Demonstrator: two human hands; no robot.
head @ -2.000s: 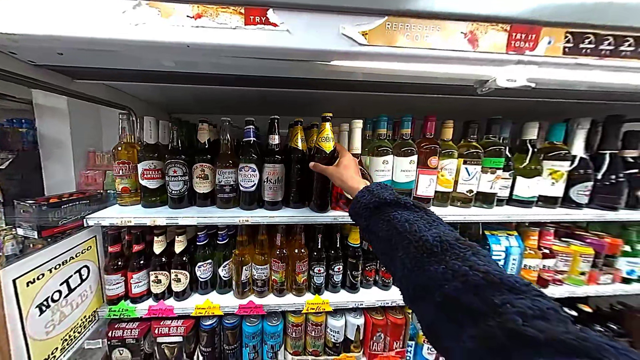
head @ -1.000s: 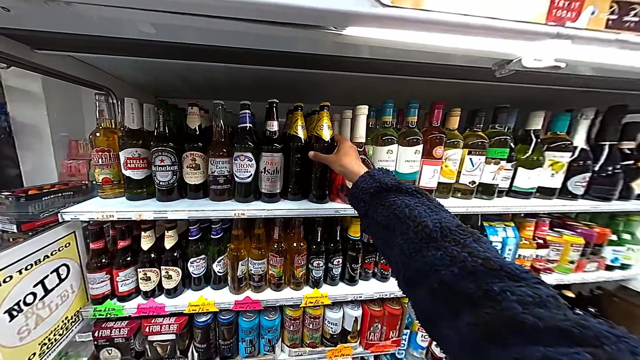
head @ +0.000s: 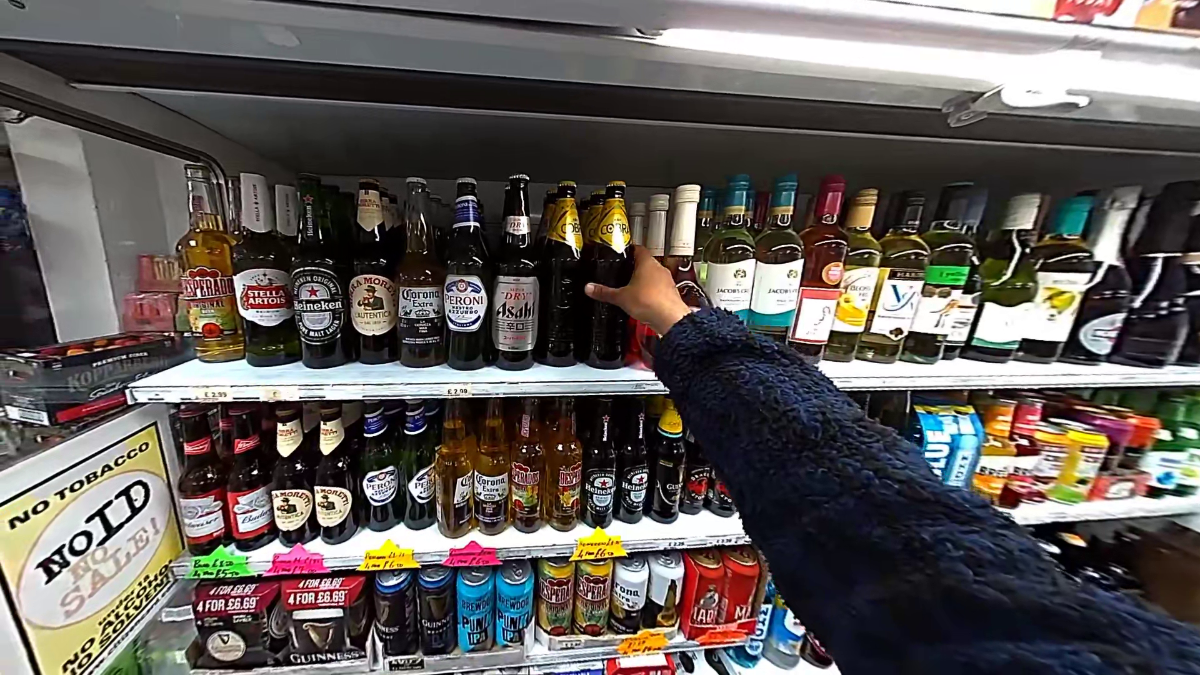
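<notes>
My right hand (head: 639, 292), in a dark fleecy sleeve, is around the right side of a dark Cobra beer bottle (head: 609, 323) with a yellow neck label. That bottle stands upright at the front of the top shelf (head: 412, 379). Touching distance to its left is a second dark bottle with a yellow neck label (head: 560, 309), then an Asahi bottle (head: 516, 305) and a Peroni bottle (head: 466, 305). Bottles with white caps (head: 685, 225) stand just behind and right of my hand. My fingertips on the far side are hidden. My left hand is out of view.
Wine bottles (head: 776, 272) line the top shelf to the right. Smaller beer bottles fill the shelf below (head: 375, 551), with coloured price tags along its edge. Cans (head: 475, 609) stand lower down. A framed sign (head: 89, 553) is at the left, and the cooler's upper edge (head: 525, 80) runs overhead.
The view has come closer to the shelves. My right hand stays at the same Cobra bottle, which still stands on the top shelf.
</notes>
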